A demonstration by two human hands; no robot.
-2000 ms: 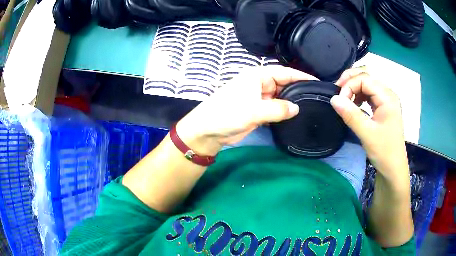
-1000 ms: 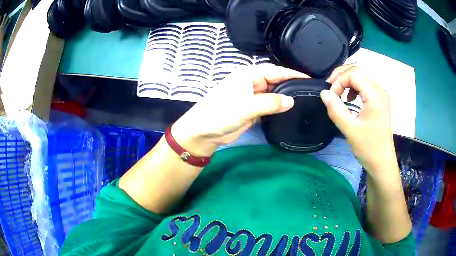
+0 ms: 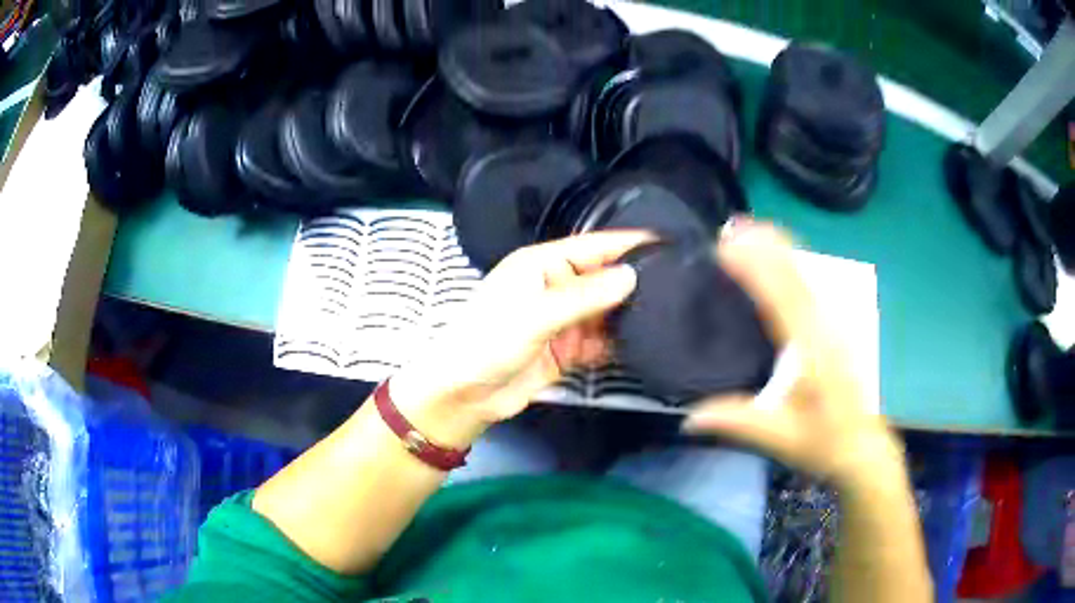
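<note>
A black rounded shell [image 3: 696, 324] is held tilted over the bench edge, blurred by motion. My left hand [image 3: 519, 324] grips its left edge, thumb on the near face and fingers behind. My right hand [image 3: 813, 377] is blurred at the shell's right side, fingers by the upper edge and thumb by the lower edge; whether it touches the shell cannot be told. A white sheet [image 3: 365, 289] with columns of thin black curved strips lies partly under my left hand. Its bare white right part [image 3: 851, 312] shows beyond my right hand.
Leaning rows of black shells [image 3: 283, 141] cover the back left of the green bench [image 3: 943, 342]. An upright shell stack [image 3: 822, 124] stands at back right, more dark parts [image 3: 1026, 224] at far right. A cardboard edge [image 3: 71, 283] and blue crate [image 3: 142, 507] are at left, a red object [image 3: 996, 530] lower right.
The view has tilted up, showing more of the stacks. The shell has turned and its curved line no longer shows. My right hand has gone from pinching at the shell's top edge to spread fingers beside it.
</note>
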